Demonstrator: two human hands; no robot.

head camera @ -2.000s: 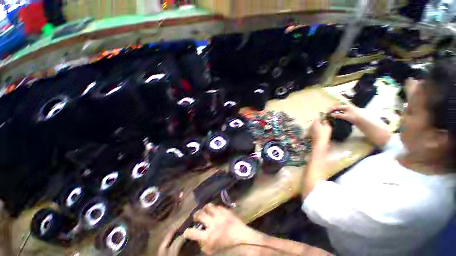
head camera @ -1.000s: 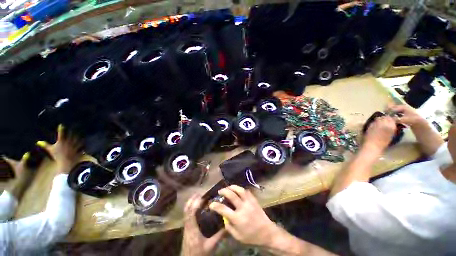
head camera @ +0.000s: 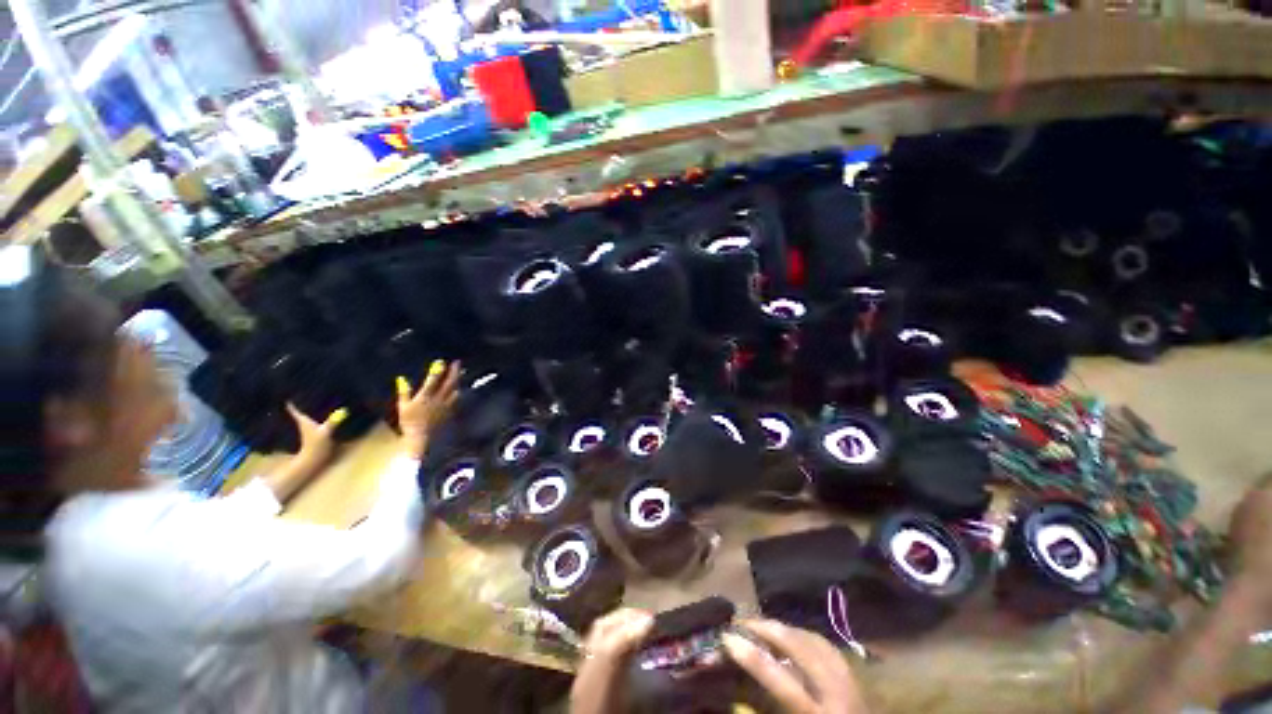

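Note:
My left hand and my right hand hold a black speaker housing between them at the bottom centre, over the bench's front edge. Its open side faces me and shows small red and pale parts, too blurred to name. Both hands are cut off by the lower edge. Black housings with silver-white rings stand in rows just beyond my hands. A dark housing lies on its side with a pale wire loop beside it.
A tangled pile of wired boards lies at right. Larger black housings stand behind. A neighbouring worker reaches in from the left with yellow-tipped fingers. Another person's arm shows at right. A green-topped shelf runs above.
The view has swung left, so the bench things sit further right and the left worker shows fully. My hands remain on the housing, which now shows its open side.

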